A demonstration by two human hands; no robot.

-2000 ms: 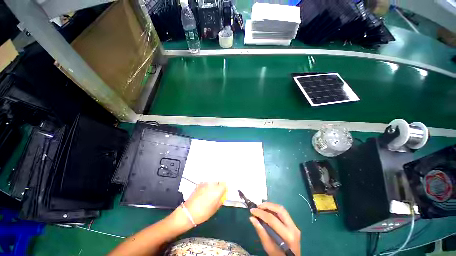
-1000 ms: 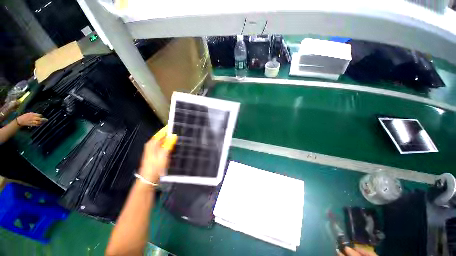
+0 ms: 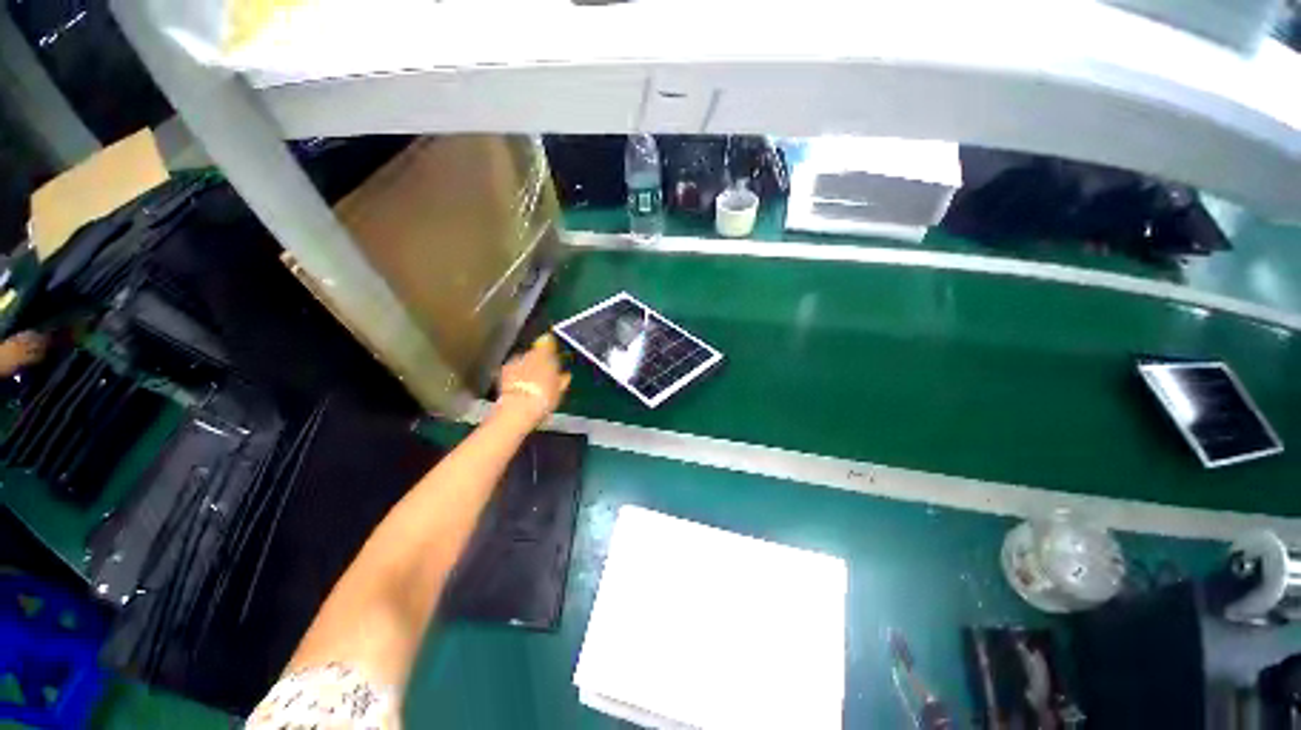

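Note:
A solar panel [image 3: 639,348] lies face up at the left end of the green belt, its dark grid and white border showing. My left hand [image 3: 534,379] is stretched out at its left corner, yellow covers on the fingertips. Whether the fingers still grip the panel is unclear. A stack of white panels or sheets [image 3: 713,623] lies on the green bench in front of me. The soldering iron [image 3: 917,685] points up at the bottom edge, right of the stack. My right hand is out of the picture.
A second solar panel [image 3: 1210,411] lies on the belt at right. Black panels [image 3: 521,549] lie left of the white stack. A clear round container [image 3: 1062,561], iron stand [image 3: 1010,677] and spool [image 3: 1263,575] stand at right. A white shelf [image 3: 685,97] crosses above. Another person's hand [image 3: 20,352] shows at far left.
My left hand has carried the solar panel from above the bench forward to the belt, where it now lies flatter. My right hand has left the picture. The view has shifted.

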